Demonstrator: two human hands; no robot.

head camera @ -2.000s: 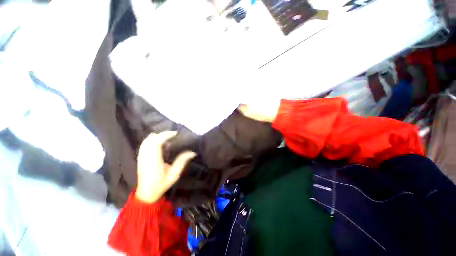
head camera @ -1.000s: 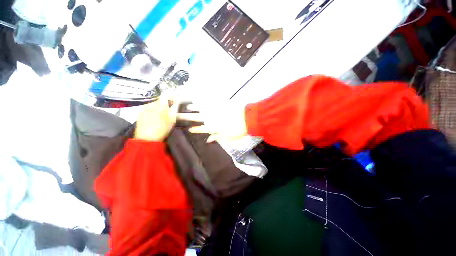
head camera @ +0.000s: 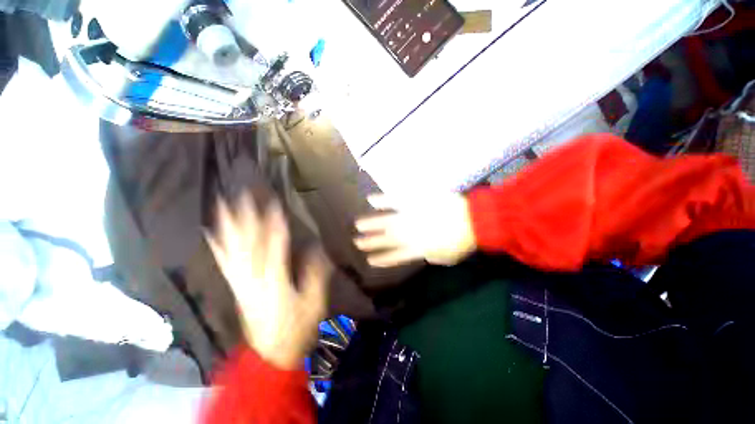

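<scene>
The grey-brown cloth (head camera: 157, 199) hangs from the needle area of the white sewing machine (head camera: 157, 87) down towards my lap. Its upper edge lies at the presser foot (head camera: 286, 95). My left hand (head camera: 269, 273) is blurred, lying over the cloth with its fingers spread. My right hand (head camera: 418, 228) is over the cloth's right edge, fingers pointing left and slightly apart. I cannot tell whether either hand grips the cloth.
A phone (head camera: 410, 33) with a lit screen lies on the white table (head camera: 397, 137), beside a small tan card (head camera: 476, 21). A blue bin (head camera: 319, 385) with strips sits by my lap. White cloth (head camera: 58, 290) lies at the left. Striped brown cloth (head camera: 735, 149) is at the far right.
Both hands have moved away from the needle area, the left down and the right slightly down and right. The cloth now reaches the presser foot. The whitish piece under my right hand no longer shows.
</scene>
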